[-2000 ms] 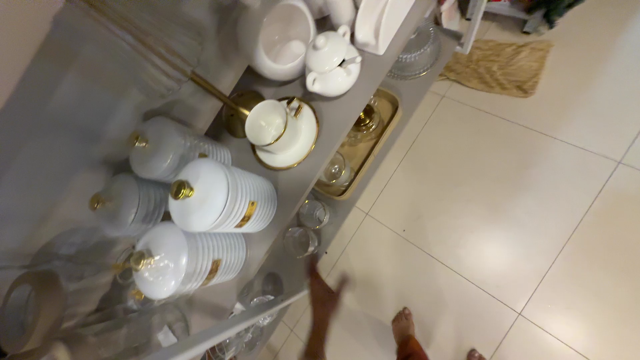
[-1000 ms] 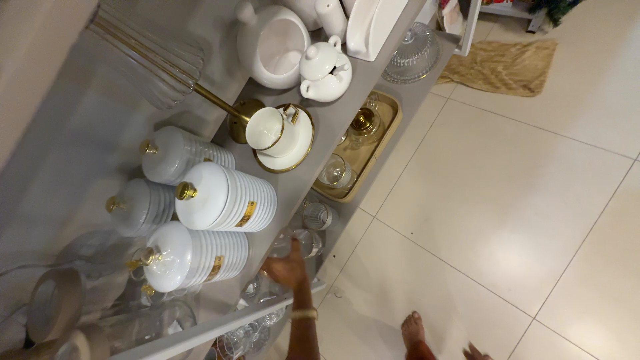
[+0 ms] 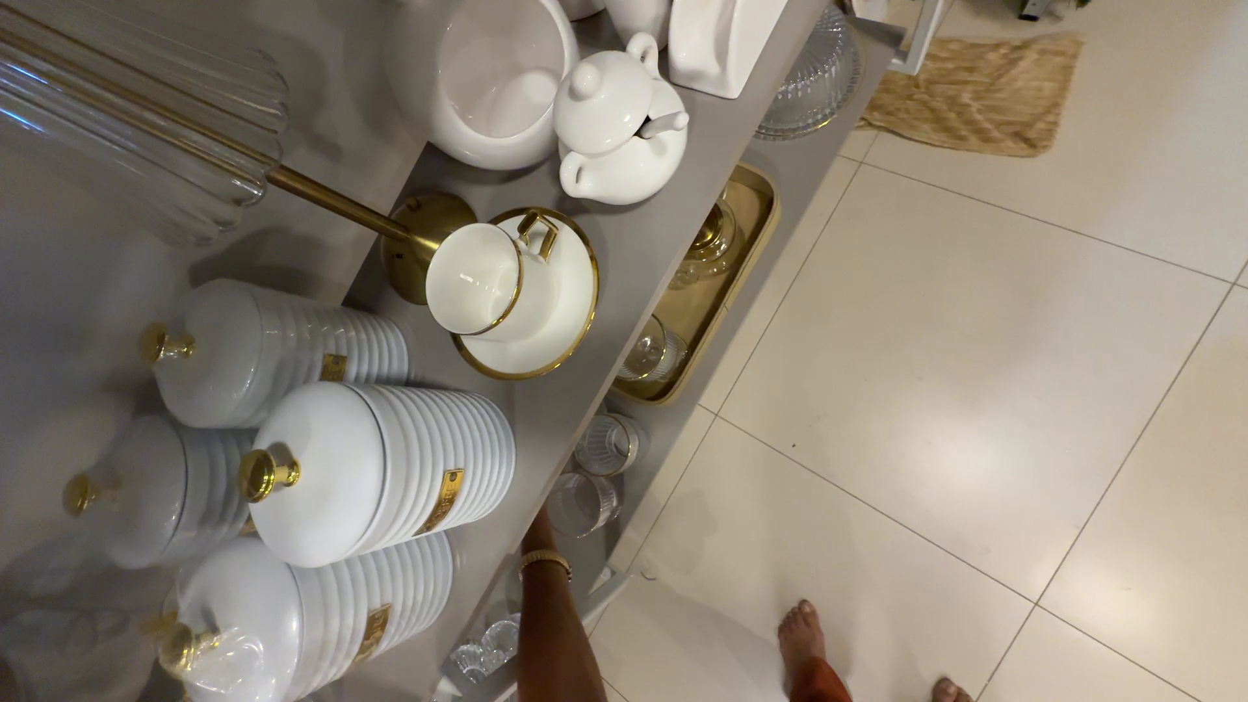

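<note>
My left forearm [image 3: 561,624] comes up from the bottom edge, with a beaded bracelet [image 3: 546,561] at the wrist. The hand itself is hidden under the upper shelf [image 3: 624,253], so its fingers and anything in them cannot be seen. Beside the wrist, two clear ribbed glasses [image 3: 583,504] stand on the lower shelf. Small clear glass pieces [image 3: 487,648] lie left of the forearm. Above, white ribbed jars [image 3: 390,468] with gold knobs and a gold-rimmed white cup [image 3: 478,283] on its saucer [image 3: 575,322] stand on the upper shelf. My right hand is out of view.
A gold tray [image 3: 756,258] with glassware sits on the lower shelf, near a glass dome [image 3: 814,78]. A white lidded sugar pot [image 3: 614,127] and a brass-stemmed glass piece [image 3: 341,200] are above. Bare feet [image 3: 801,634] stand on the tiled floor [image 3: 926,370]; a tan mat [image 3: 994,93] lies beyond.
My left hand was visible near the shelf edge, then by the lower shelf's glasses. It has now gone under the upper shelf, out of sight. The view has moved closer to the shelves.
</note>
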